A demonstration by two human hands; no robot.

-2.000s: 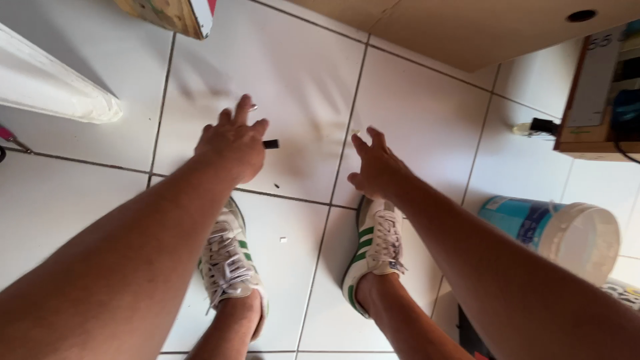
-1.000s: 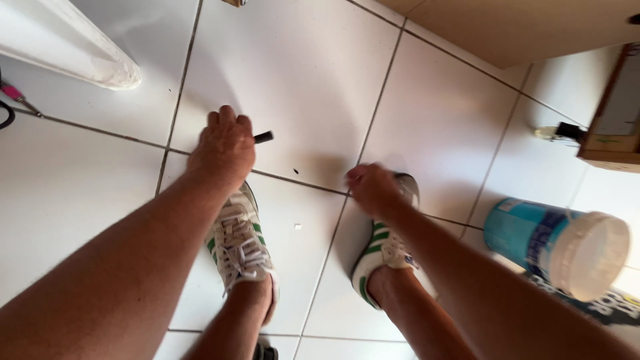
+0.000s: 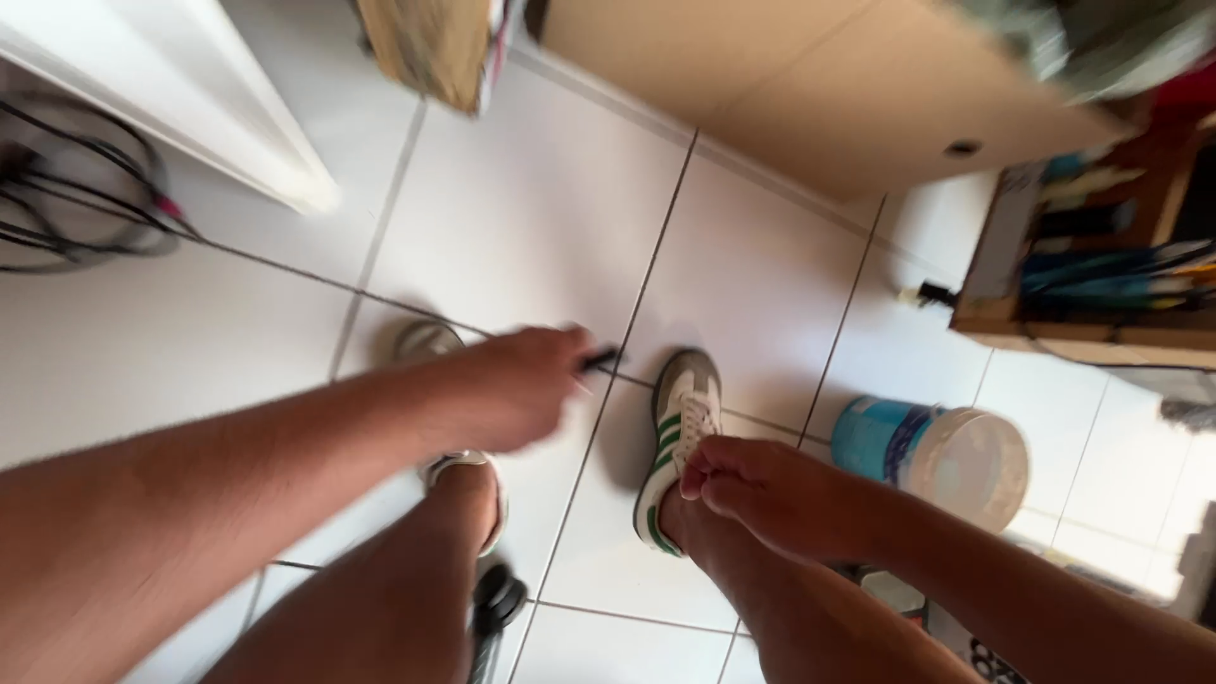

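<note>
My left hand (image 3: 532, 385) reaches in from the left, blurred, above the white tiled floor and over my left shoe (image 3: 427, 340). Its fingers are closed on a small black object (image 3: 599, 359) that sticks out past the fingertips; its kind cannot be told. My right hand (image 3: 750, 489) is at the right, just above the ankle of my right shoe (image 3: 686, 418), a white sneaker with green stripes. Its fingers are curled in, and no object shows in it. The palm side is hidden.
A blue and white plastic bucket (image 3: 869, 442) lies at the right, below a wooden shelf (image 3: 978, 328) holding pens. A beige panel (image 3: 798, 85) borders the floor at the top. Black cables (image 3: 85, 195) lie coiled at the far left beside a white panel (image 3: 237, 104).
My left hand has moved right from the floor by my left shoe, carrying the black object. My right hand has drawn back from my right shoe's toe toward the ankle.
</note>
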